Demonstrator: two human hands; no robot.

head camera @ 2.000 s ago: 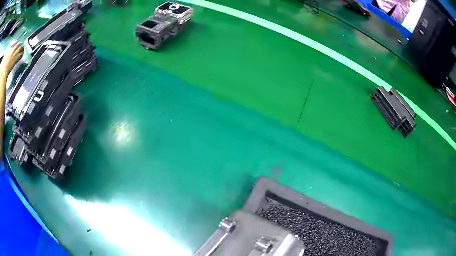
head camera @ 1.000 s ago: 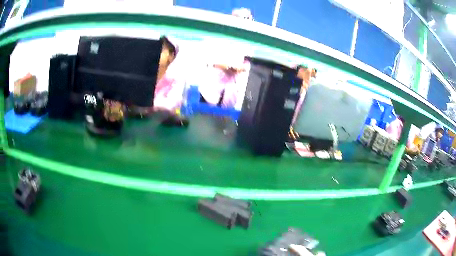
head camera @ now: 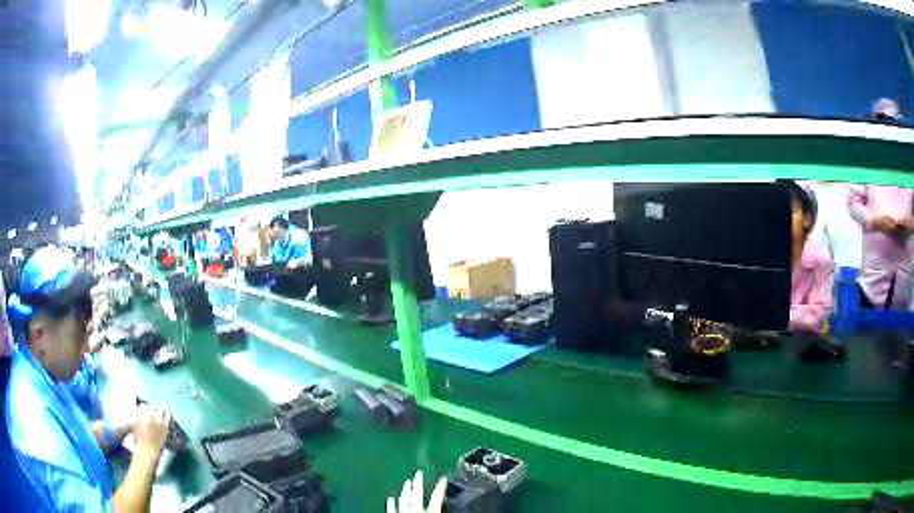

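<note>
A grey-black unit with a lighter, open-topped end [head camera: 493, 467] stands on the green line at the bottom centre. My left hand [head camera: 416, 495] is at the bottom edge, just left of this unit, with its fingers spread and pointing up. The hand is small, blurred and cut off by the edge. Nothing shows in it, and I cannot tell whether it touches the unit. My right hand is out of the picture.
Stacked black housings [head camera: 251, 448], another unit [head camera: 309, 406] and a ribbed block [head camera: 385, 404] lie left. A person in blue [head camera: 55, 401] works at far left. A green post [head camera: 406, 321] and overhead shelf [head camera: 641, 155] stand ahead. Black monitors and people in pink are across.
The view has swung up and to the left along the line. The tray and the grey housing have left the picture. My left hand now shows beside the open-topped unit.
</note>
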